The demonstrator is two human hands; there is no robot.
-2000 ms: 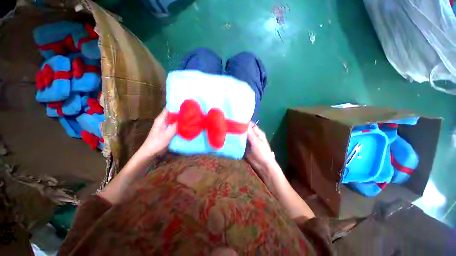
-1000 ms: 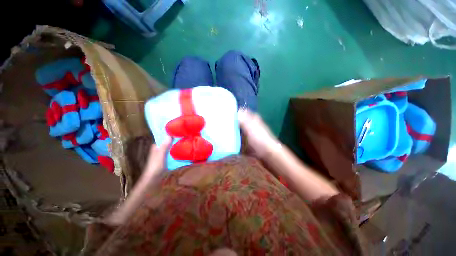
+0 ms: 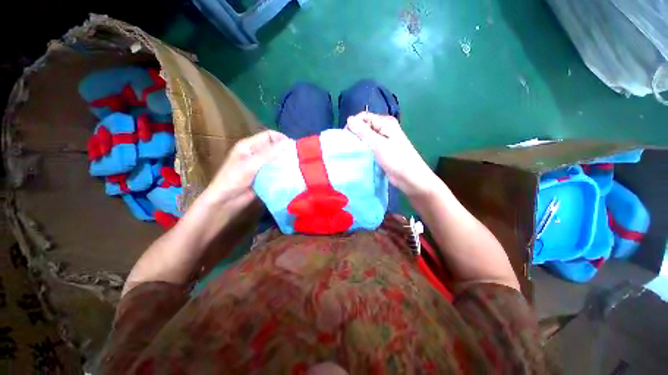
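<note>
A light-blue plush lid lies over my lap, its outer face up. A red ribbon band runs from its far edge to a puffy red bow near my body. My left hand holds its far left corner. My right hand pinches its far right corner between the fingertips. A tiny thin thing sticks up at the right fingertips; I cannot tell what it is.
A torn round carton on the left holds several blue-red pieces. A square carton on the right holds more, with silver snips in a blue tray. A pale-blue stool and a translucent sack stand beyond.
The lid has been turned so the band points away from me and the bow sits near my body. Both hands have moved up to its far corners.
</note>
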